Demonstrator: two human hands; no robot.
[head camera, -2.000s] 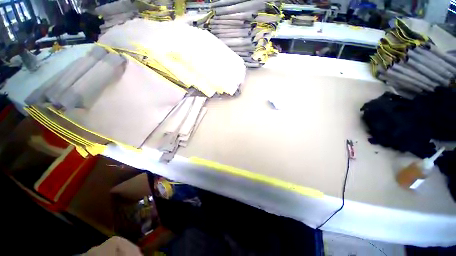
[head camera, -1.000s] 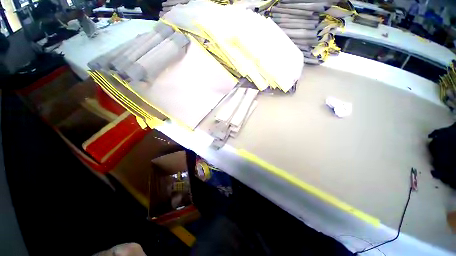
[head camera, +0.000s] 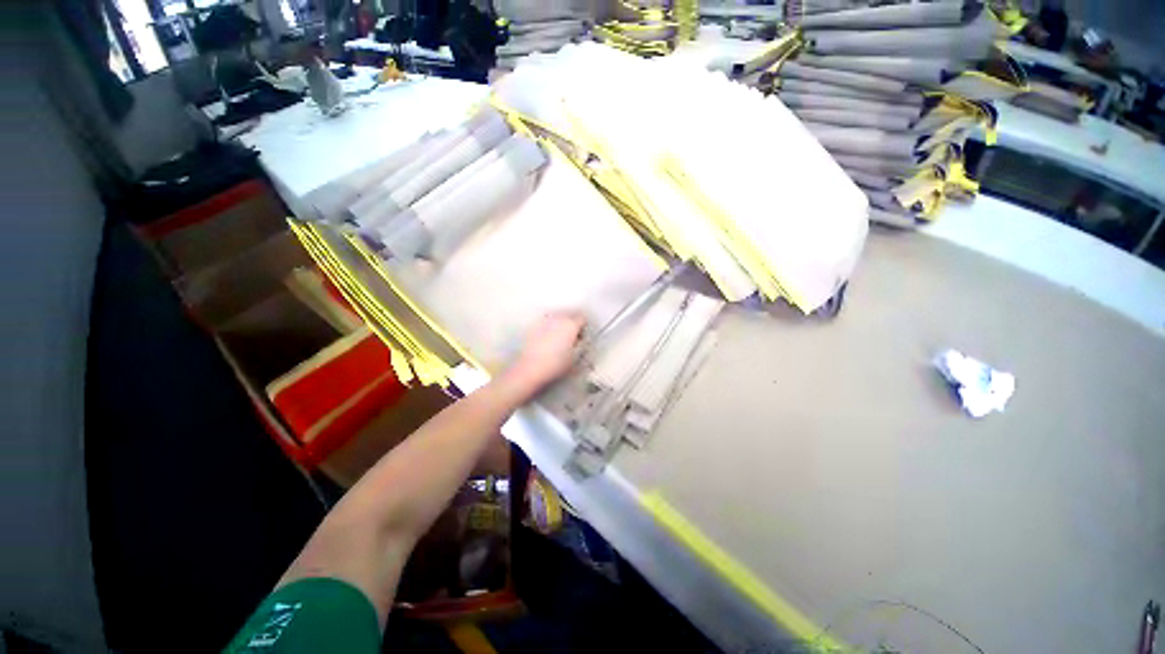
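My left hand (head camera: 552, 351) reaches in from the lower left, below a green sleeve. It is at the left side of a bundle of zippered strips (head camera: 658, 362) with grey tails, near the bench's front edge. The fingertips touch or overlap the leftmost strip; whether they grip it is hidden. Large pale bag panels with yellow edges (head camera: 767, 179) lie behind the strips. Flat pale panels (head camera: 549, 262) lie under and beside the hand. My right hand is out of the picture.
A crumpled white wad (head camera: 977, 383) lies on the bench to the right. Folded grey-beige pieces (head camera: 850, 115) are stacked at the back. A small carton (head camera: 447, 594) and red-taped cartons (head camera: 339, 396) stand below left. A red-ended tool (head camera: 1150, 626) is at the lower right.
My left hand has moved up from the bottom edge to the strips. The view has turned left. The white wad, absent from the bench two seconds ago, lies there.
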